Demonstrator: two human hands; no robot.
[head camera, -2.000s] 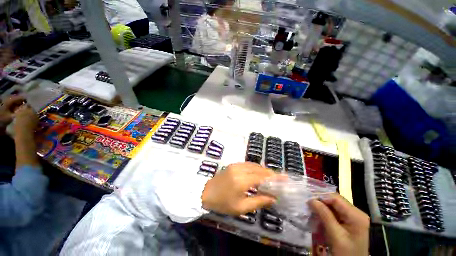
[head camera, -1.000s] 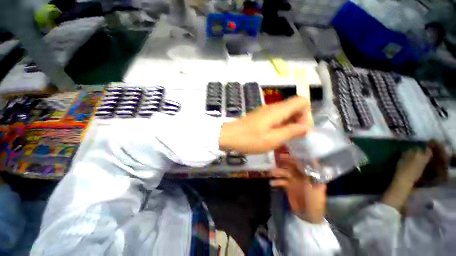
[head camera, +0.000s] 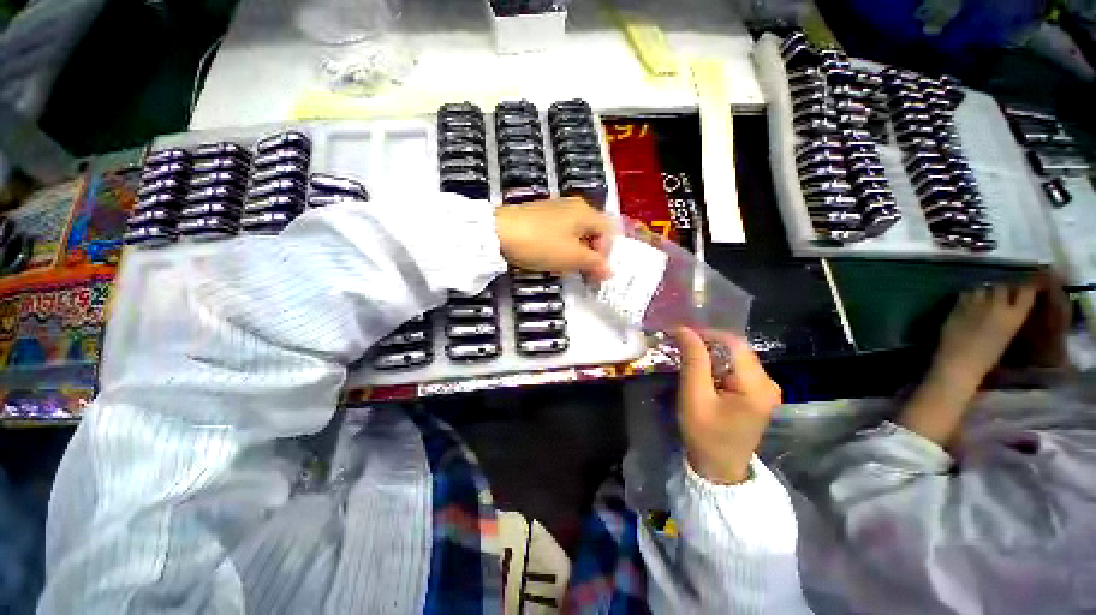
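Note:
A small clear plastic bag (head camera: 691, 292) with a white label (head camera: 633, 279) is spread between my hands at the right edge of the white blister tray (head camera: 397, 147). My left hand (head camera: 555, 236) pinches the bag's upper left edge by the label. My right hand (head camera: 725, 405) holds the bag's lower edge; something small and greyish shows at its fingers, too blurred to name. Glossy dark oval units (head camera: 218, 190) stand in rows at the tray's left. Taller, blacker rows (head camera: 518, 147) stand at its far right, with more units (head camera: 541, 316) at the near right. My left sleeve hides the tray's middle.
A pale yellow strip (head camera: 718, 150) lies right of the tray over black and red printed sheets. A neighbour's white tray (head camera: 1010, 144) packed with dark units is at the right, with a person's hand (head camera: 983, 330) below it. A white box (head camera: 526, 29) and round clear container (head camera: 349, 24) stand behind.
The view has tilted down and shifted. The bag, crumpled before, now hangs flatter with its label visible. My right hand has turned to grip it from below; my left hand still holds it.

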